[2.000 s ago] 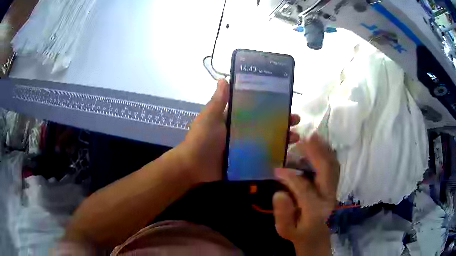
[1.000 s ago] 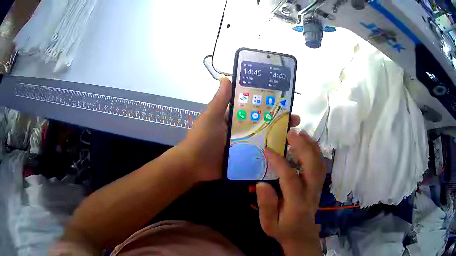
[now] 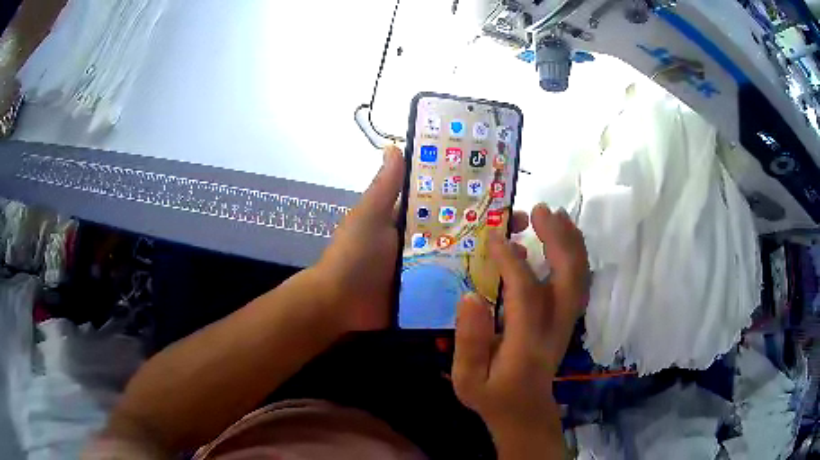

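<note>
A black-edged smartphone (image 3: 454,216) is upright in the middle of the head view, its lit screen showing rows of app icons. My left hand (image 3: 364,247) is shut on the phone, with the thumb along its left edge and fingertips showing at its right edge. My right hand (image 3: 521,328) is in front of the phone's lower right part, empty, with its fingers apart and a fingertip at or just over the screen.
A heap of white garment pieces (image 3: 670,243) hangs at the right under the sewing machine arm (image 3: 719,54). White strips (image 3: 90,63) lie at the far left of the white table. A printed ruler (image 3: 180,189) runs along the grey front edge. An orange cable (image 3: 598,375) is below the heap.
The screen has gone from a blurred display to a home page with a clock, then to a page of app icons. My right hand has moved up at the phone's lower right.
</note>
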